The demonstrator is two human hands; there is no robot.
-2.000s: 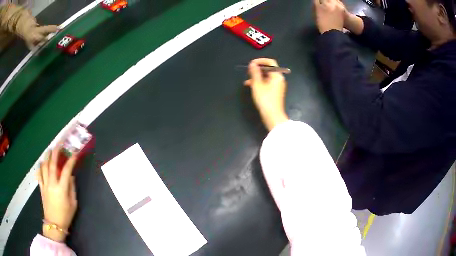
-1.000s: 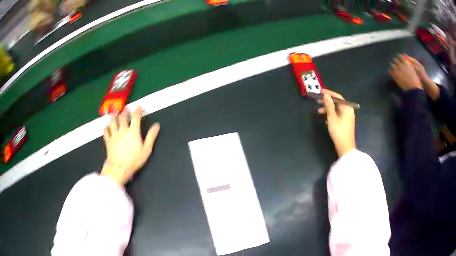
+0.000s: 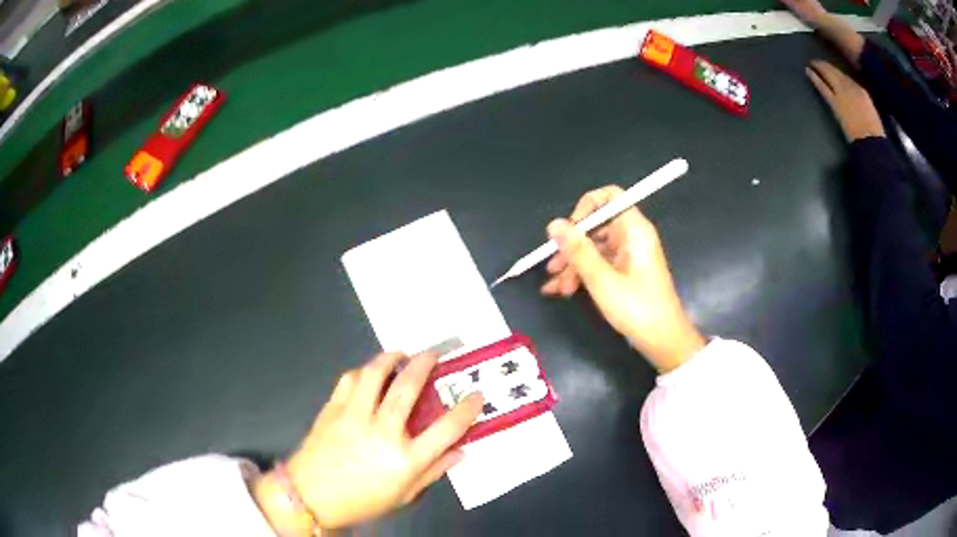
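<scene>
A red device shell (image 3: 548,400) with a white circuit board (image 3: 514,380) bearing several black marks lies across the white backing sheet (image 3: 415,278). My left hand (image 3: 373,446) holds the shell's left end and hides it, fingers over the board's edge. A small grey strip (image 3: 446,346) shows on the sheet just above the shell. My right hand (image 3: 624,267) holds a slim white tool (image 3: 630,197) like a pen, its thin metal tip pointing down-left above the sheet's right edge, apart from the shell.
Another red and orange unit (image 3: 698,73) lies on the dark bench (image 3: 262,346) near the white rail (image 3: 420,100). More units, one of them large (image 3: 175,136), lie on the green belt (image 3: 315,52) at left. Another person's hand (image 3: 848,100) and dark sleeves are at right.
My left hand has left the rail and now holds a shell on the backing sheet. My right hand has moved from the far unit back toward the sheet, and that unit lies turned.
</scene>
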